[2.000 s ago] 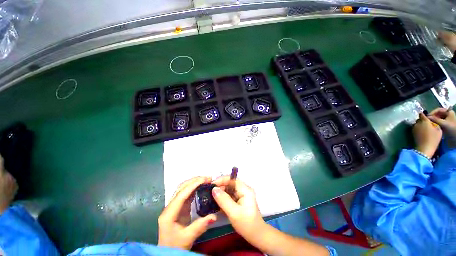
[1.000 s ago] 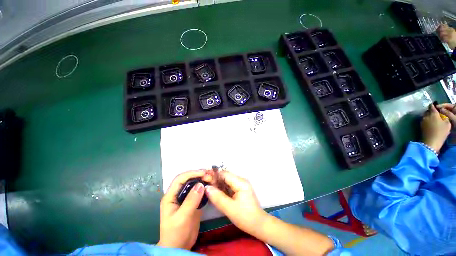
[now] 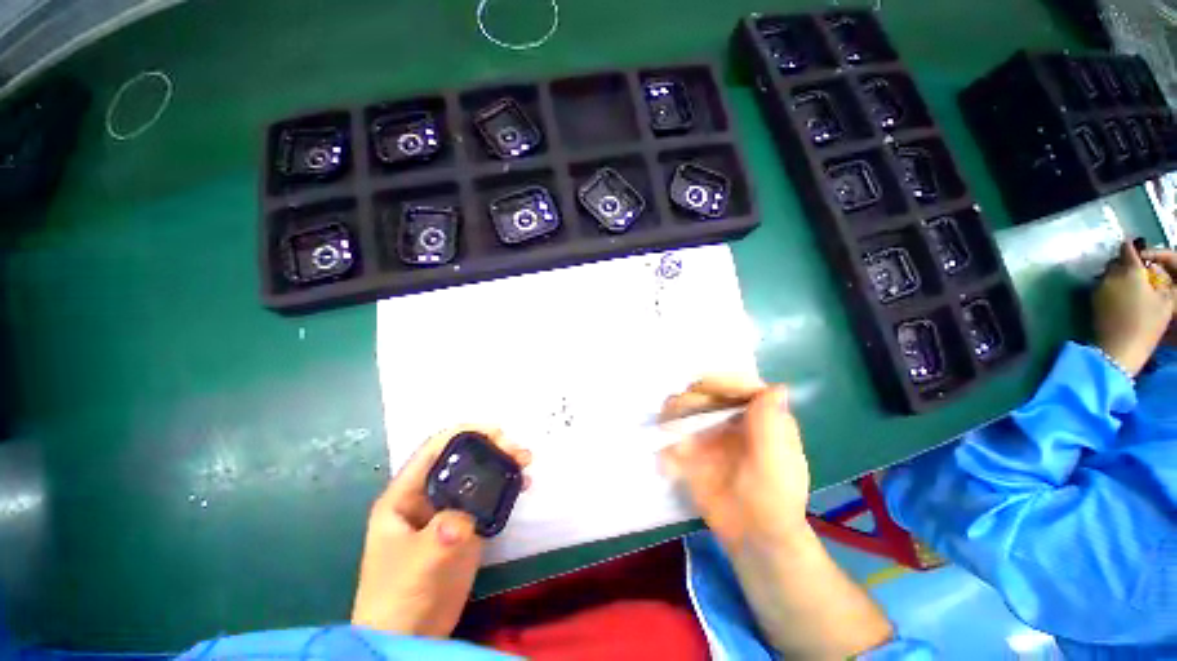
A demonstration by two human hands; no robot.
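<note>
My left hand (image 3: 420, 549) holds a black rounded-square housing (image 3: 475, 483) tilted over the lower left of the white paper sheet (image 3: 471, 375), its inner side showing small bright dots. My right hand (image 3: 742, 458) is over the paper's right side, held apart from the housing. It grips pale, thin tweezers (image 3: 697, 417) between thumb and fingers, blurred, pointing left. Tiny dark specks (image 3: 564, 413) lie on the paper between the hands. A small pile of parts (image 3: 669, 267) lies near the paper's top right.
A foam tray (image 3: 510, 278) of housings stands behind the paper, one back-row pocket empty. A second tray (image 3: 845, 239) is angled at the right, with a taller tray block (image 3: 1033, 162) beyond. A person's blue sleeve (image 3: 1033, 478) and hands are at the right. A dark object is at the far left.
My right hand has moved right, away from the housing, and the tweezers now point left. The housing is turned so its inside shows. The view has shifted, with trays higher in the picture.
</note>
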